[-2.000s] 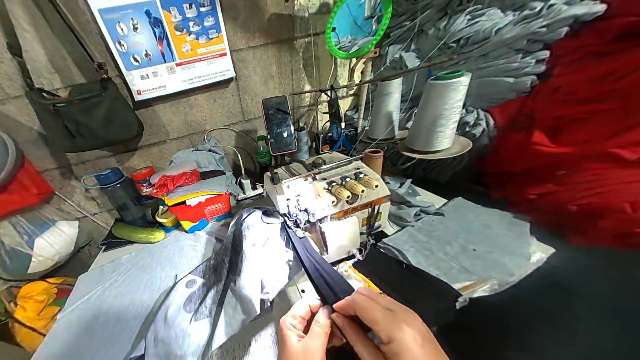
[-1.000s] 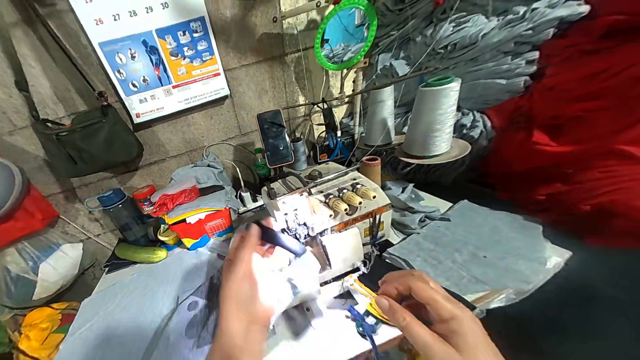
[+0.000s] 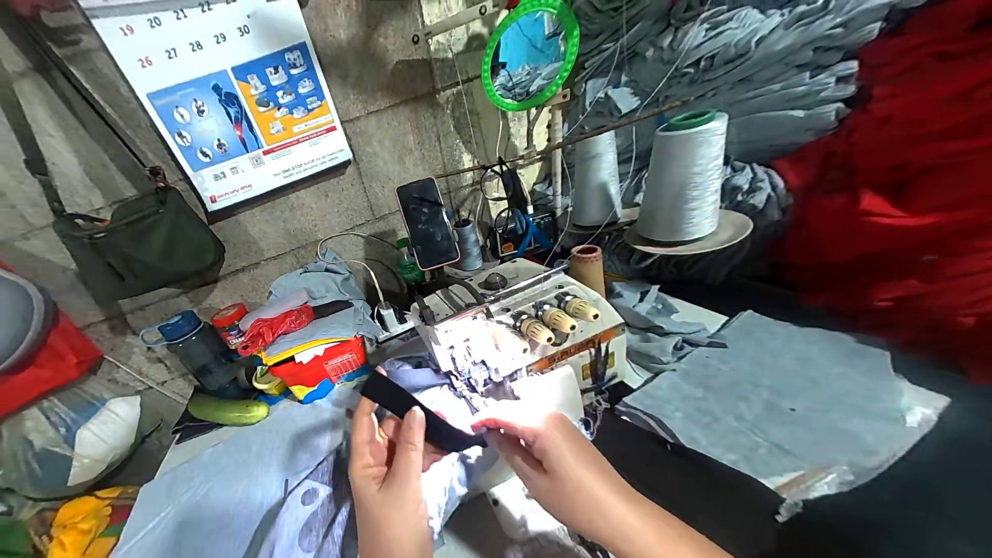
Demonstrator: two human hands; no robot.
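A short black fabric band is stretched between my hands in front of the overlock sewing machine. My left hand grips its left part between thumb and fingers. The fingertips of my right hand pinch the band's right end, close to the machine's brightly lit needle area. Under and behind my left hand lies a light grey garment with darker printed spots. Glare hides part of the cloth at the needle.
Thread cones stand behind the machine, beside a propped phone. Grey fabric pieces lie at right, black cloth nearer. At left are a water bottle, a green vegetable and a red-and-blue bag.
My hands were apart a second ago, the left one holding a dark strip; now they meet on the black band. The blue-handled tool seen near my right hand then no longer shows.
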